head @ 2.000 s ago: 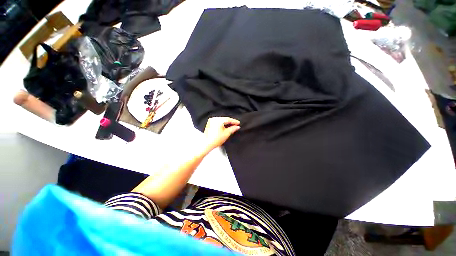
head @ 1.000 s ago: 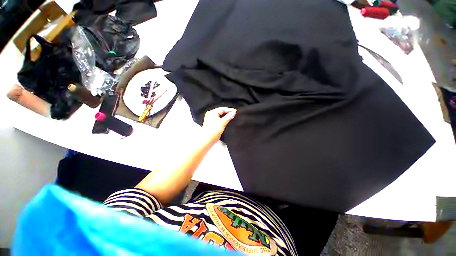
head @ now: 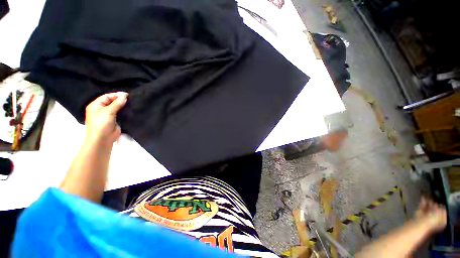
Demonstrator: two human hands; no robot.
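Observation:
A large black cloth (head: 212, 95) lies over the white table, with bunched folds across its middle. My left hand (head: 105, 112) pinches the cloth's near left edge between thumb and fingers. My right hand (head: 432, 215) is at the lower right, away from the cloth and out past the table. It is small and blurred, so I cannot tell if it holds anything. No needle or thread can be made out.
A white dish (head: 35, 108) with small dark pieces and an orange-handled tool is cut off at the left edge. The table's corner (head: 335, 103) is at the right. Beyond are the littered floor, yellow-black tape (head: 373, 204) and a brown box (head: 438, 121).
The view has swung right, so cloth and dish appear further left. My right arm has come into view, stretched out to the right. My left hand stays on the cloth.

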